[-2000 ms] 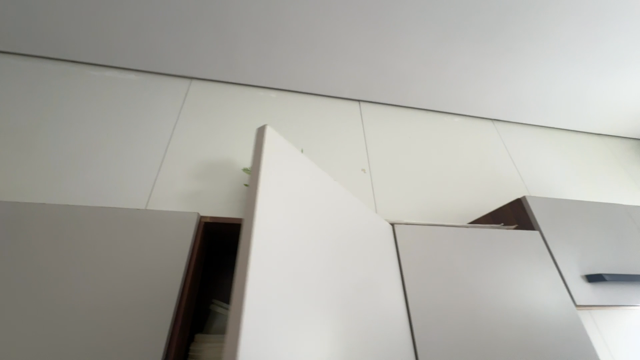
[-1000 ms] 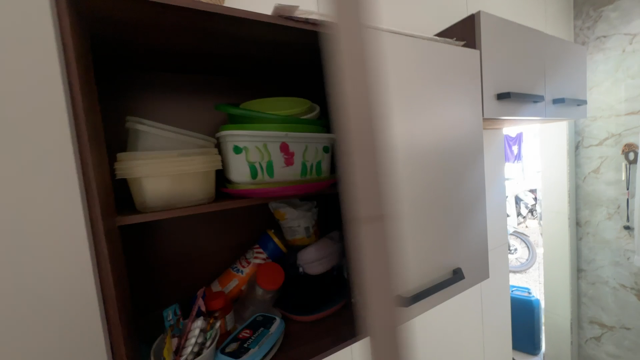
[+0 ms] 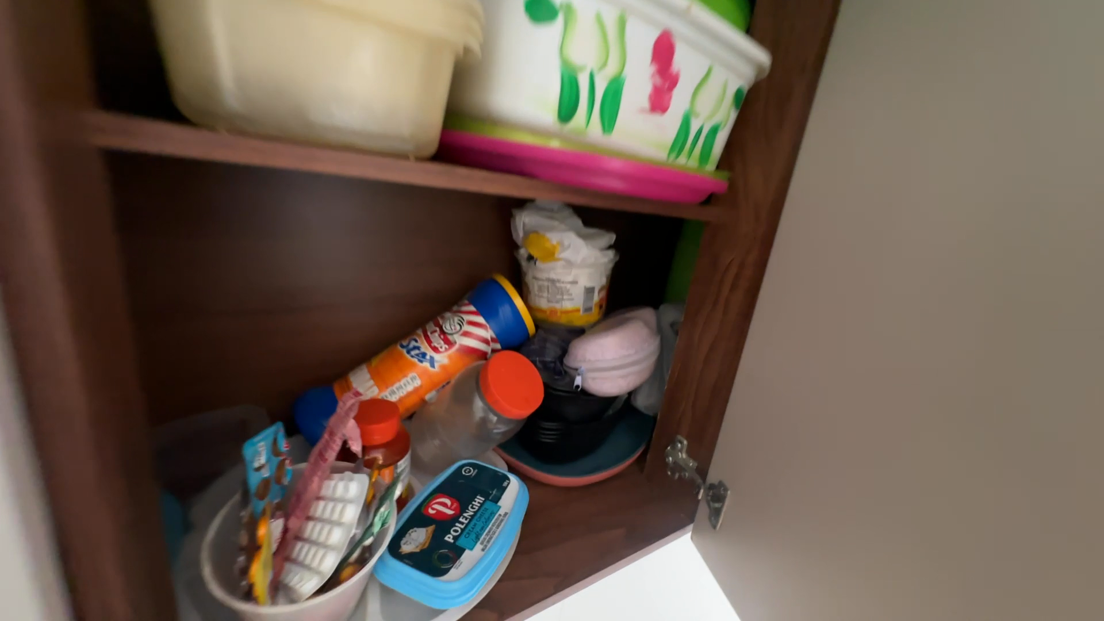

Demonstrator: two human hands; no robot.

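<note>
Neither my left hand nor my right hand is in view. On the lower cabinet shelf, a white plastic tub (image 3: 228,573) holds blister packs (image 3: 323,535) and sachets. Beside it lies a blue-rimmed cream cheese tub (image 3: 453,535). Behind are a red-capped amber bottle (image 3: 384,440), a clear jar with a red lid (image 3: 457,414) and a tilted orange-and-blue snack canister (image 3: 423,358). A pink zippered case (image 3: 614,352) rests on black bowls (image 3: 561,423) over a plate (image 3: 634,444), with a white-and-yellow package (image 3: 565,276) behind.
Cream plastic containers (image 3: 319,78) and a white tub with painted flowers (image 3: 595,86), on a pink tray or lid (image 3: 586,168), stand on the upper shelf (image 3: 345,164). The open cabinet door (image 3: 914,310) hangs at the right from a metal hinge (image 3: 699,483).
The view has swung down from the ceiling and come close to the cabinet's lower shelf. The door stands open in all frames.
</note>
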